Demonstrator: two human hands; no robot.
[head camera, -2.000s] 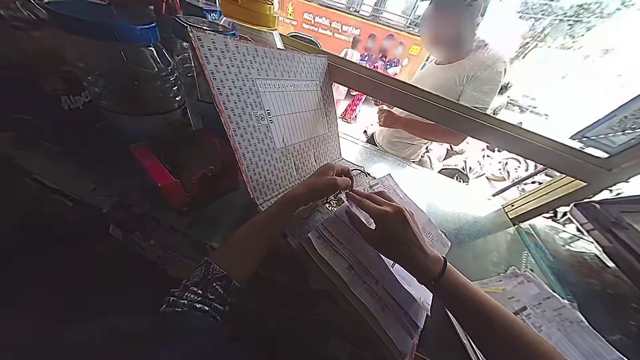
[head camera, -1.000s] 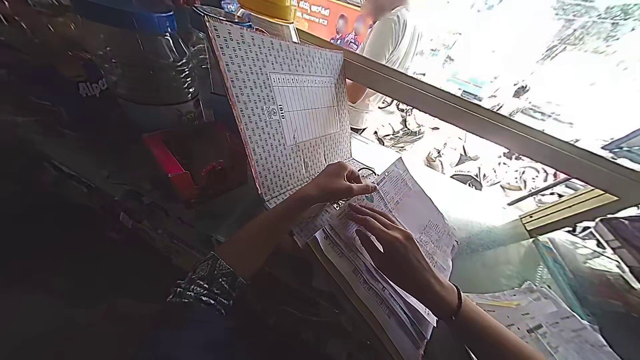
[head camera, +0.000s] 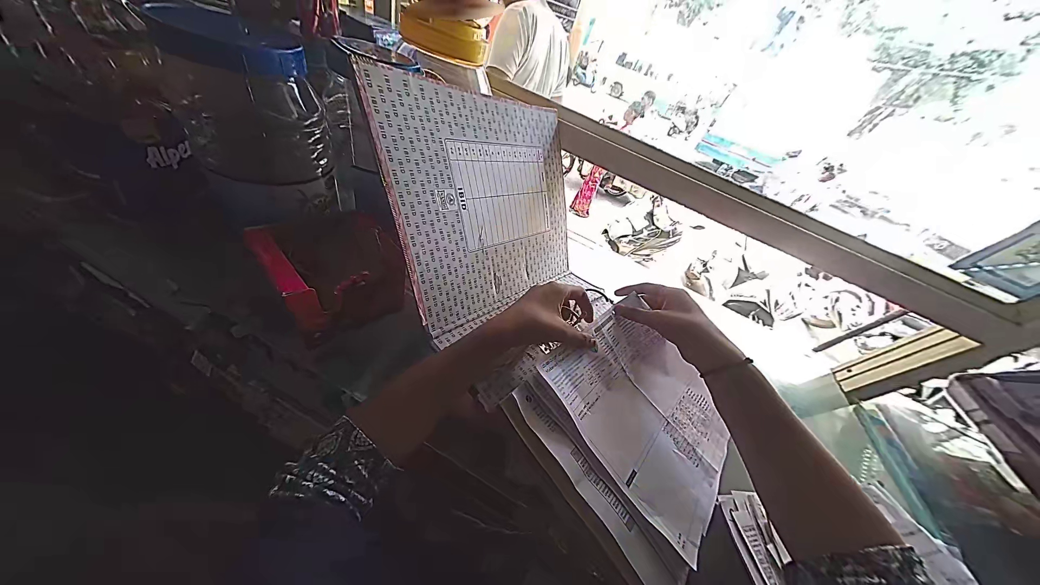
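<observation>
A box file with a patterned inner cover stands open on the counter, its cover raised at the left and a stack of printed sheets in it. My left hand is at the file's metal clip, fingers curled beside the top edge of the papers; the exact contact is partly hidden. My right hand pinches the upper corner of the top printed sheet between thumb and fingers. This creased sheet lies over the other papers, which spread below it toward me.
Plastic jars with a blue lid and a yellow lid stand behind the file. A red open box is at the left. More papers lie at the lower right. Beyond the window frame are a person and parked motorcycles.
My right hand has moved from on top of the papers to the sheet's upper corner. A creased printed sheet now covers more of the stack. The person outside has moved left in the view.
</observation>
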